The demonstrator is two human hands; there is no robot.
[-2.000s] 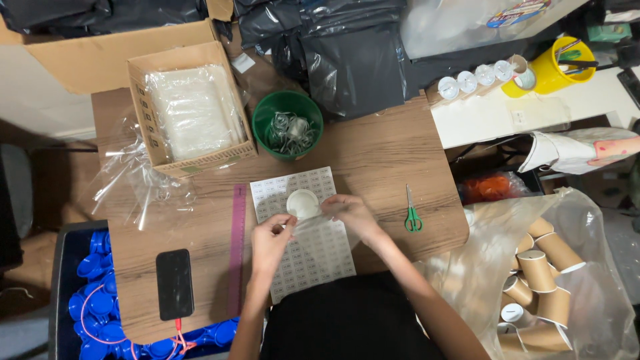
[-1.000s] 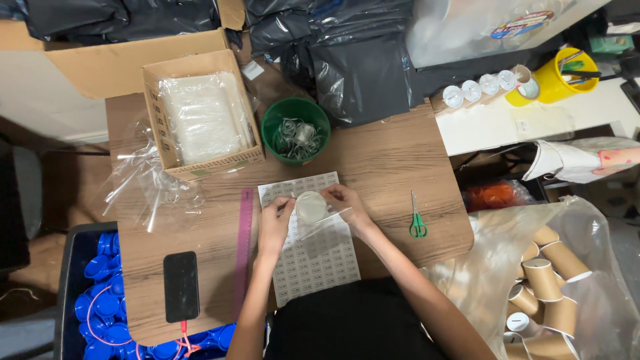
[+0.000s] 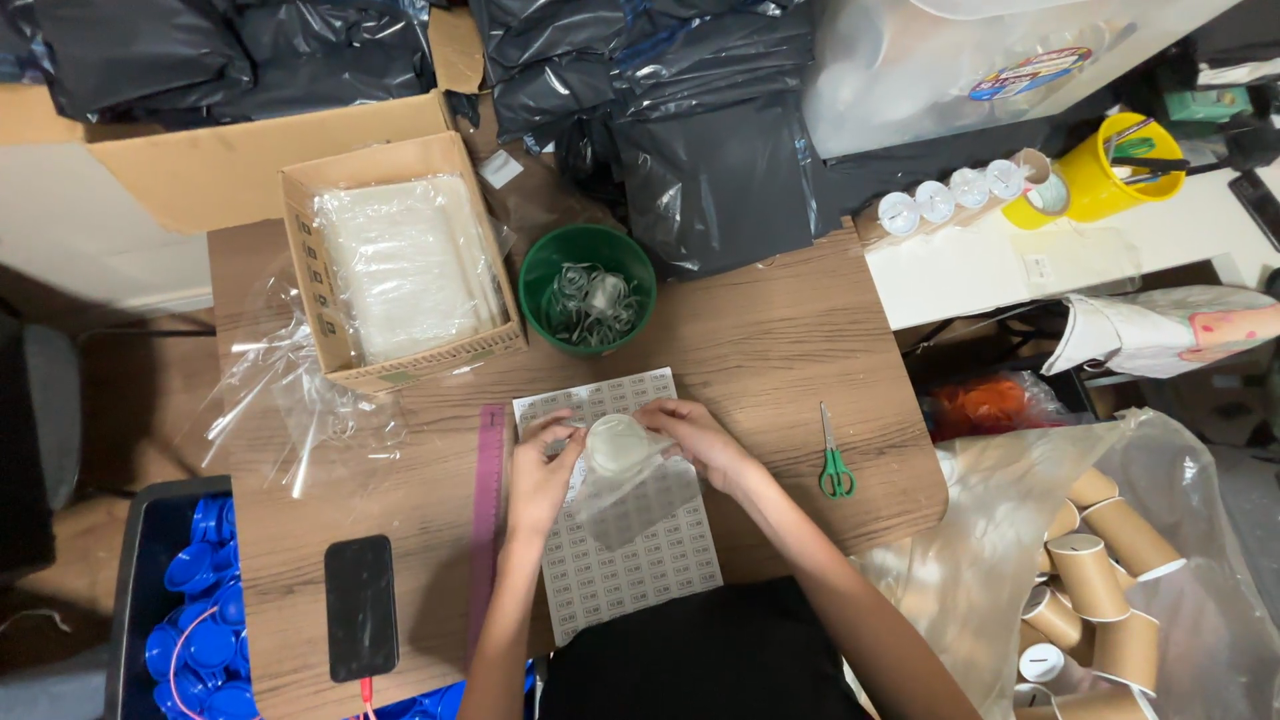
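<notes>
Between my hands is a round, whitish translucent disc-like piece (image 3: 617,446), with a clear plastic bag or film (image 3: 630,505) around or below it. My left hand (image 3: 548,462) is at the left edge of the round piece, thumb and index finger close together. My right hand (image 3: 692,434) pinches the film at the upper right. Under both lies a sheet of small printed labels (image 3: 630,580). A pink ruler (image 3: 487,520) lies left of the sheet, and green-handled scissors (image 3: 835,465) lie to the right.
A cardboard box of clear bags (image 3: 510,335) and a green bowl of grey coiled pieces (image 3: 640,325) stand behind. A phone (image 3: 361,607) and loose film (image 3: 330,420) lie left. Blue lids (image 3: 205,630) fill a bin. Cardboard tubes (image 3: 1090,575) lie in a bag at right.
My right hand has shifted up along the film's upper right side. The clear film now spreads lower over the label sheet, below the round piece.
</notes>
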